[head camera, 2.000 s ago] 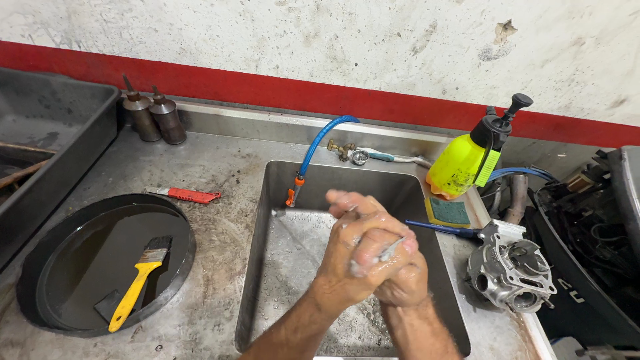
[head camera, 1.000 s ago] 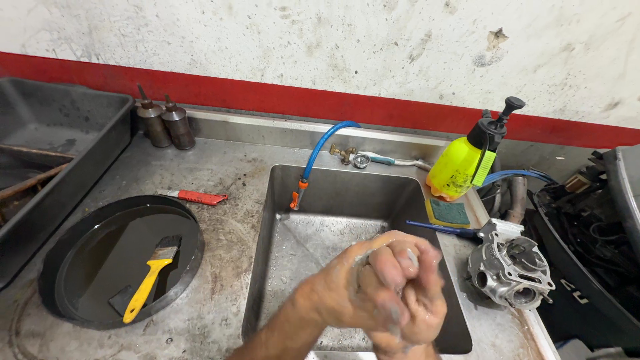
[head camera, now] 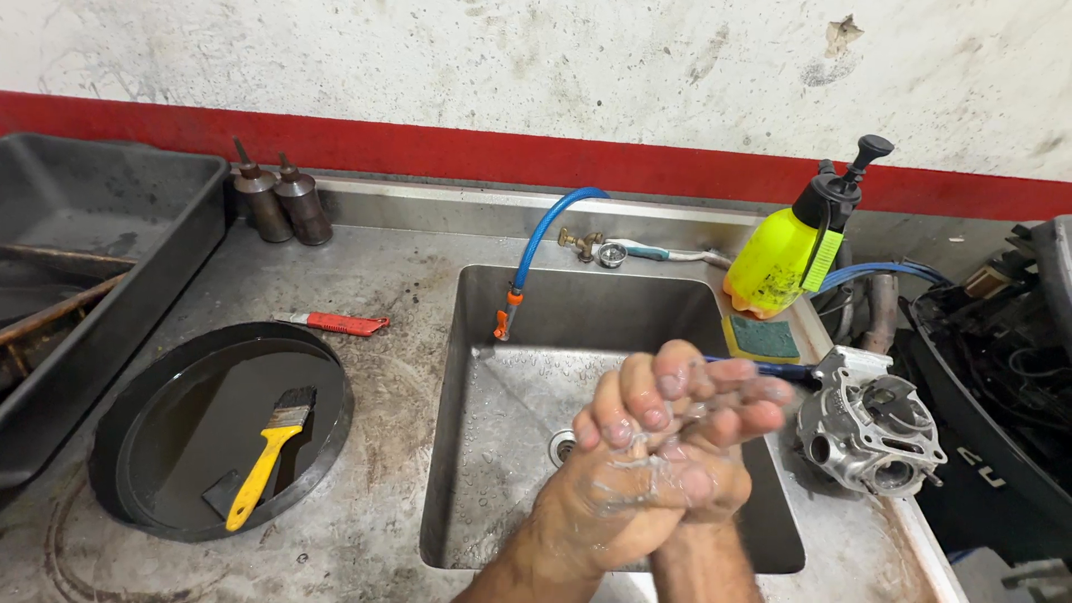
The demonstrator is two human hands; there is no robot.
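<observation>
Over a stainless steel sink [head camera: 494,402], my left hand [head camera: 620,494] and my right hand [head camera: 724,444] press against each other, wet and streaked with whitish lather. The fingers of both overlap, and neither holds an object. Above the basin's rear left hangs a blue hose [head camera: 540,239] with an orange valve [head camera: 504,318] at its end. The sink drain [head camera: 563,446] shows left of my hands. Behind the basin lie a brass tap [head camera: 580,244] and a small round gauge [head camera: 611,254]. A green and yellow sponge [head camera: 762,337] rests at its right edge, beside a yellow pump sprayer [head camera: 770,260].
Left of the sink, a round black pan [head camera: 335,435] holds dark liquid and a yellow-handled paintbrush [head camera: 266,465]. Near it lie a red utility knife [head camera: 343,323], two oil cans [head camera: 303,205] and a black tub [head camera: 180,226]. An engine cylinder [head camera: 871,427] stands on the right.
My hands stay together above the sink but have shifted their grip on each other; the fingers now stretch and overlap toward the right. The surrounding objects have not moved.
</observation>
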